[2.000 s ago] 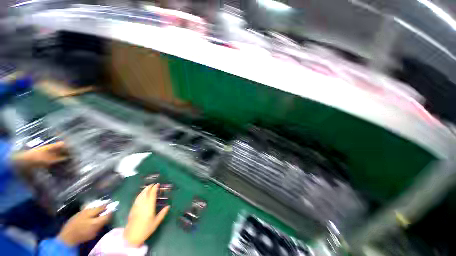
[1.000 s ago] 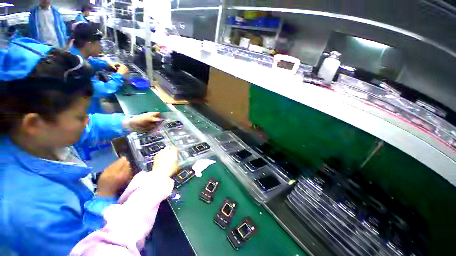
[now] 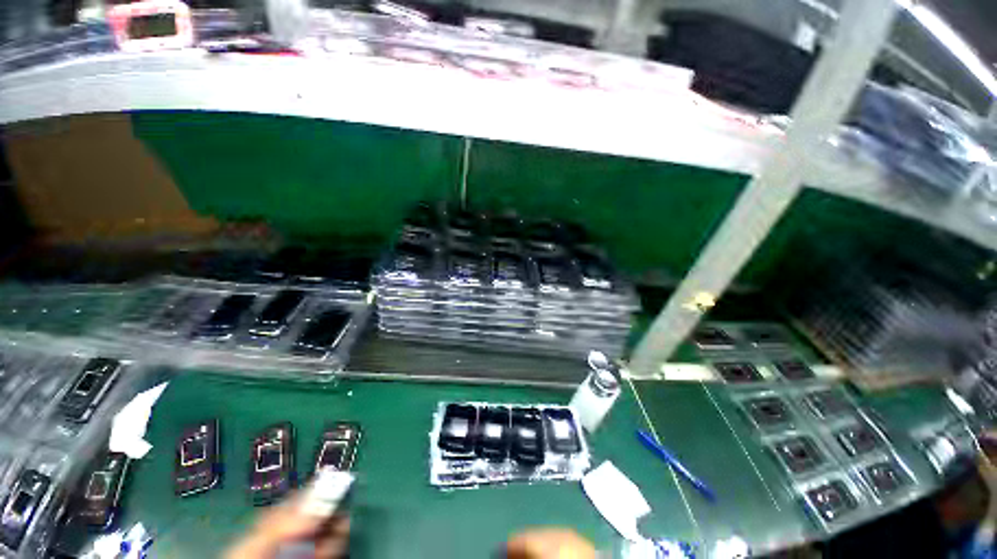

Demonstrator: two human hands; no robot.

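Note:
Black phones with outlined screens stand in a row on the green mat: a left one [image 3: 198, 456], a middle one [image 3: 272, 463] and a right one [image 3: 338, 445]. My left hand [image 3: 286, 531] is blurred at the bottom edge, just below the right phone. Its fingertips are on a small white piece [image 3: 326, 491], with a blurred dark shape beside them. My right hand [image 3: 550, 544] is blurred and mostly cut off by the bottom edge; its grip is hidden. A small clear tray [image 3: 511, 472] of black parts lies at centre.
A white bottle [image 3: 596, 400] stands right of the small tray, with a crumpled wipe [image 3: 616, 498] and blue pen [image 3: 676, 465] nearby. Stacked trays [image 3: 497, 317] stand behind. Trays of phones lie left and right. A slanting pale post [image 3: 727, 251] rises at back right.
The view has swung right, away from the coworkers. My pink-sleeved arm, earlier reaching left to the phone trays, is out of view; both hands now show at the bottom edge.

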